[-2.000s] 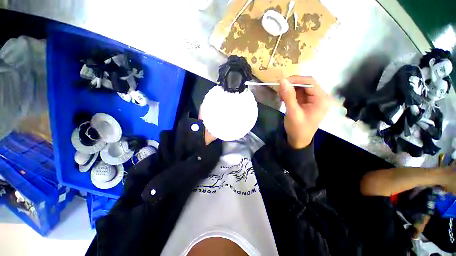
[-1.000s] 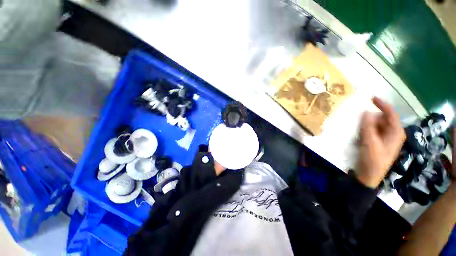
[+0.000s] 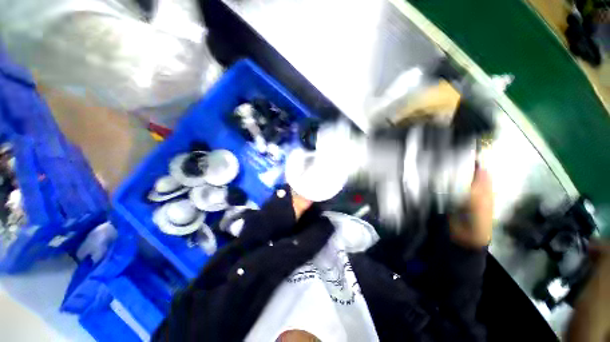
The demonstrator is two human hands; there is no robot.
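Observation:
A white round doll hat (image 3: pixel 316 175) is held in front of my chest, its disc facing up. My left hand (image 3: pixel 302 206) shows only a small part below the hat's rim and holds it. My right hand (image 3: pixel 473 210) is blurred at the right and holds a doll (image 3: pixel 418 170) in black-and-white clothes, strongly blurred by motion. The doll is right of the hat; a pale blur lies between them. The dark hair piece on the hat cannot be made out clearly. The right hand's fingertips are mostly hidden.
A blue bin (image 3: pixel 150 165) at the left holds pale hats (image 3: pixel 179 215) and black-and-white pieces (image 3: pixel 259 127). The tan glue board (image 3: pixel 431 103) is partly hidden behind the doll. Dark dolls (image 3: pixel 552 234) stand on the bench at right, beside another person's arm (image 3: pixel 592 297). A green conveyor (image 3: pixel 495 50) runs beyond.
My right hand no longer shows the thin stick and has brought a doll in towards the hat. The view has shifted, and the blue bin lies further right in it.

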